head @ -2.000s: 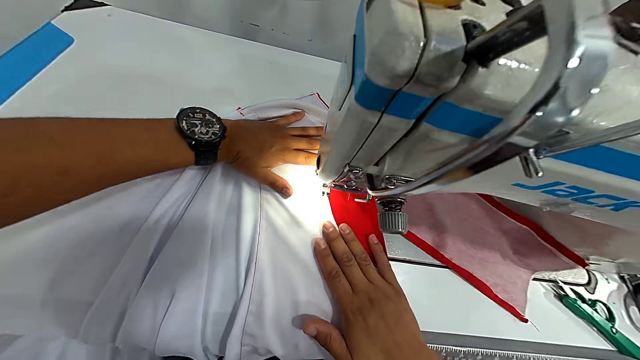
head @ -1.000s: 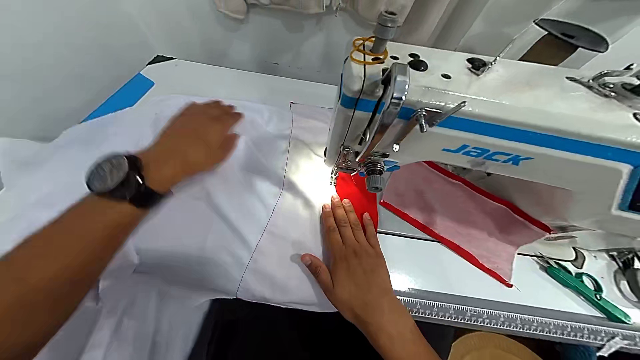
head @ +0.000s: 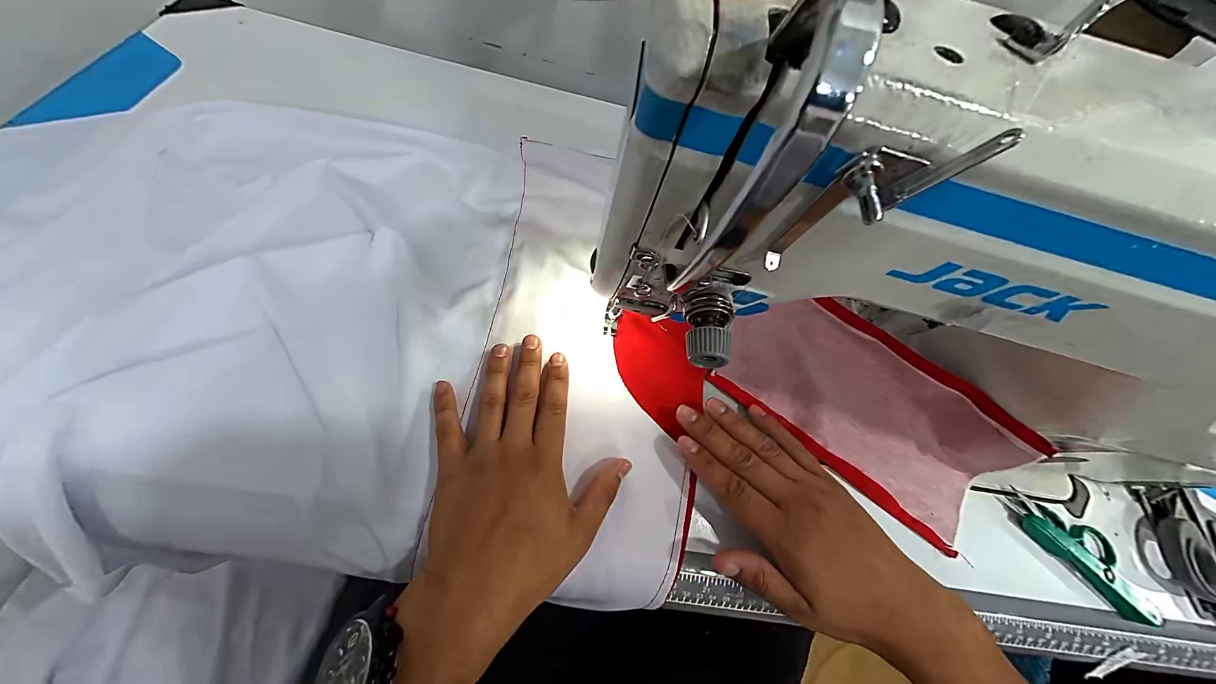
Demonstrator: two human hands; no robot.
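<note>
White fabric [head: 247, 313] with a line of dark stitching covers the left and middle of the table. My left hand [head: 508, 475] lies flat on it, fingers spread, just below and left of the presser foot [head: 613, 318] of a Jack sewing machine [head: 950, 209]. Red fabric [head: 665, 370] runs from the presser foot along the white fabric's right side. My right hand [head: 788, 503] rests palm down, its fingertips at the lower edge of the red part. A pinkish panel with red edging [head: 845, 399] lies under the machine arm. The needle tip cannot be made out.
Green-handled thread snips [head: 1083, 560] lie at the right, beside dark-handled scissors [head: 1183, 551]. A measuring scale [head: 1073, 641] runs along the table's front edge. The machine's head stands over the middle, and a wall rises behind the table.
My left hand has come from the far left part of the white fabric to the area beside the presser foot. My right hand has shifted a little right. The view has moved closer.
</note>
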